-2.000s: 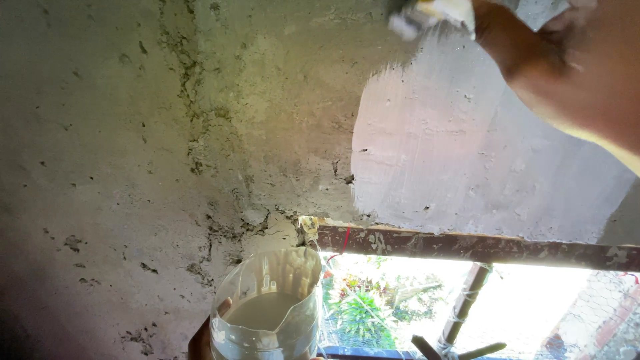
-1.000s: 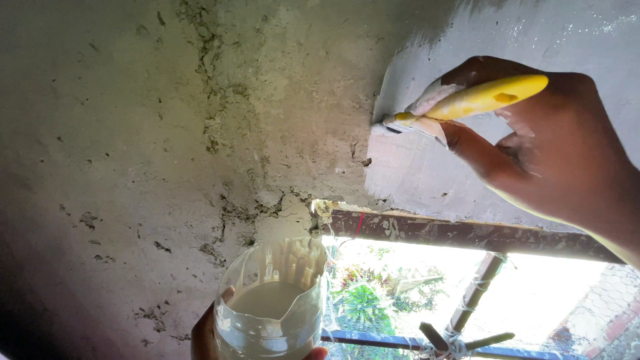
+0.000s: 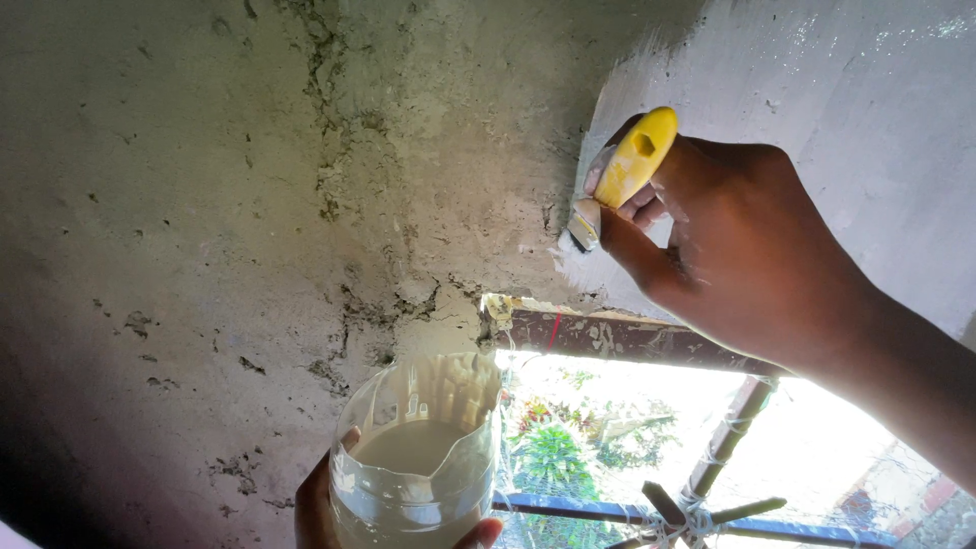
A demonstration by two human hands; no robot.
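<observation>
My right hand (image 3: pixel 732 236) grips a paintbrush (image 3: pixel 633 164) with a yellow handle, its fingers near the paint-smeared ferrule. The dark bristles press on the wall at the left edge of a pale painted area (image 3: pixel 862 99), above the window's top left. Bare, cracked plaster (image 3: pixel 427 175) lies to the left of this edge. Lower down, my left hand (image 3: pixel 316 503) holds a cut clear plastic container (image 3: pixel 415 496) from below and the side. Whitish liquid paint (image 3: pixel 412 446) stands inside it, and drips coat its inner wall. Part of my left hand is hidden behind the container.
Below the painted area is a window opening with a brown, paint-spotted top frame (image 3: pixel 610 335). Bars (image 3: pixel 732 435) tied with wire and a blue rail (image 3: pixel 564 507) cross it. Wire mesh and green plants (image 3: pixel 553 454) show through. Deep cracks (image 3: pixel 389 305) run beside the frame's corner.
My right hand with the brush has come down from the upper wall to just above the window frame, and the brush handle now tilts more upright. The pale coat reaches further left along its edge.
</observation>
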